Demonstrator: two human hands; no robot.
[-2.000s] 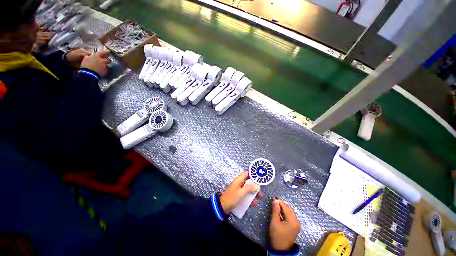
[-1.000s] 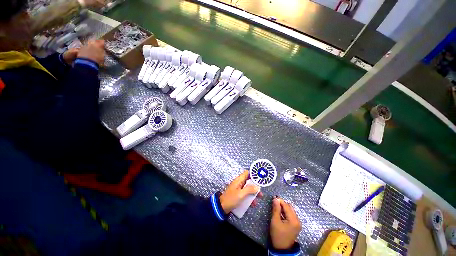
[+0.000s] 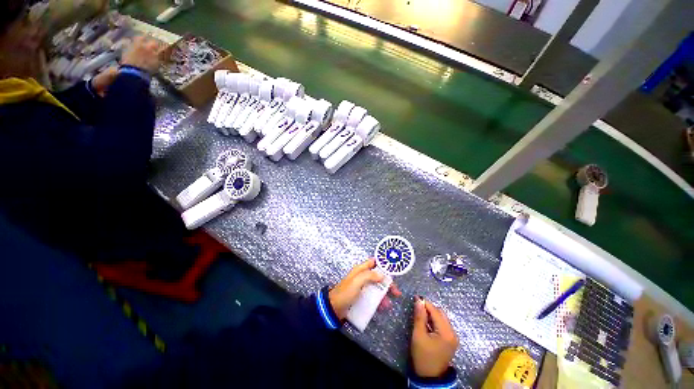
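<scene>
My left hand (image 3: 354, 290) holds a white handheld fan (image 3: 395, 256) by its handle, with the round slotted head face up and a blue hub at its centre. My right hand (image 3: 433, 338) is just right of the fan handle, with thumb and index finger pinched together on a tiny dark piece (image 3: 418, 300); its exact shape is too small to tell. The two hands are apart. A small pile of dark and silver caps (image 3: 447, 267) lies on the mat right of the fan head.
Fans stand in an overlapping row (image 3: 275, 114) along the belt edge. Two fans (image 3: 221, 190) lie left. Papers (image 3: 525, 289), a blue pen (image 3: 561, 298), a dark sticker sheet (image 3: 601, 330) and a yellow object (image 3: 510, 370) lie right. A person sits left by an open carton (image 3: 199, 87).
The held fan has shifted slightly left and up in my left hand, its head turned a little. The fan on the green belt has moved right. The neighbour's hands have moved.
</scene>
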